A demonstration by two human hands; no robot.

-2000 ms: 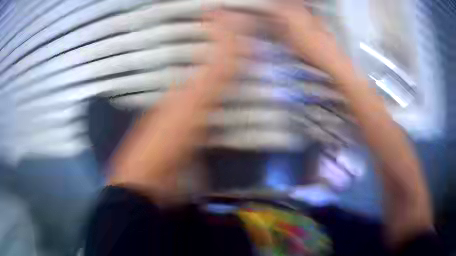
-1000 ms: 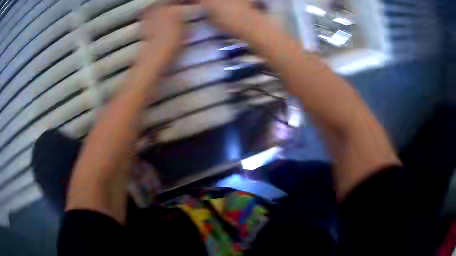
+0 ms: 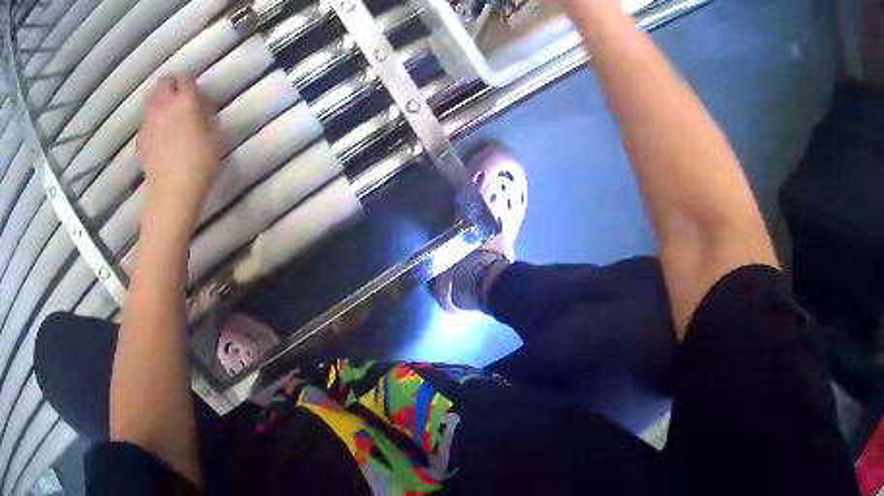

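White tubes [image 3: 291, 174] lie side by side, and their blunt ends stop at bare shiny rods [image 3: 363, 126]. My left hand [image 3: 179, 131] rests low over the white tubes with its fingers curled; whether something is in it is hidden. A white tray [image 3: 504, 70] with loose silver metal fittings [image 3: 499, 12] sits over the shiny rods at the top, cut off by the edge. My right forearm reaches up across the tray's side, and my right hand is past the top edge.
A riveted flat strip [image 3: 393, 77] crosses the shiny rods; another riveted strip [image 3: 78, 232] crosses the white tubes. A metal bar [image 3: 354, 291] runs in front of my body. Pink clogs [image 3: 504, 189] stand on the blue floor [image 3: 601, 184].
My hands have moved apart: the left stays over the white tubes, and the right has gone up and right to the tray. The view is sharper and shows more of the shiny rods.
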